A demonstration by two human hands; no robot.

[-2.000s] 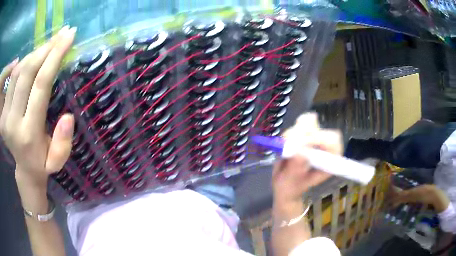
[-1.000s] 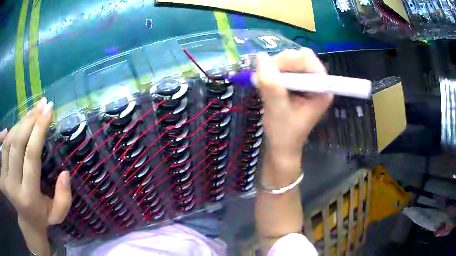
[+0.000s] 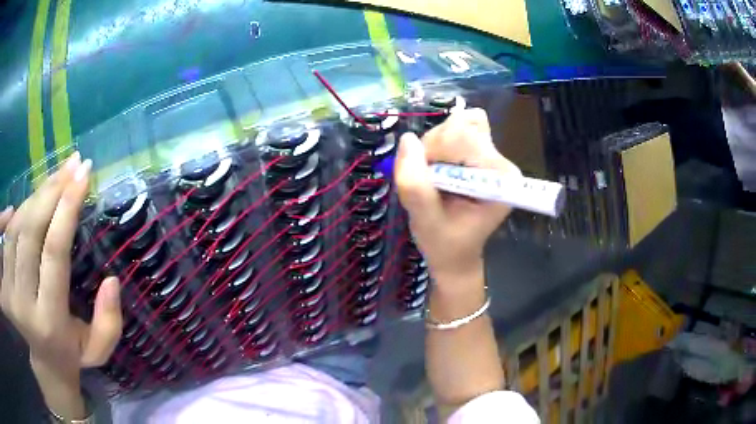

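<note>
A clear plastic blister tray (image 3: 186, 95) is tilted between the green bench and my lap. Rows of black round components with silver rims (image 3: 290, 139) stand in it, with thin red wires crossing them. My left hand (image 3: 54, 281) lies spread over the tray's left side, fingertips near the far edge. My right hand (image 3: 452, 190) holds a white-barrelled paint marker (image 3: 506, 189). Its blue-violet tip is at the second row from the right, near that row's far end. My right hand hides part of the rightmost row.
The green bench (image 3: 207, 33) has yellow tape lines. A cardboard sheet (image 3: 464, 12) lies at its back, with filled trays (image 3: 713, 29) at the back right. More stacked trays (image 3: 626, 186) with cardboard stand lower right, above a slatted yellowish pallet or crate (image 3: 564, 344). Part of a person shows at the right edge.
Since a second ago, the marker and my right hand have moved slightly down and left along the rows. Earlier the marker was at the near end. My left hand stays on the tray.
</note>
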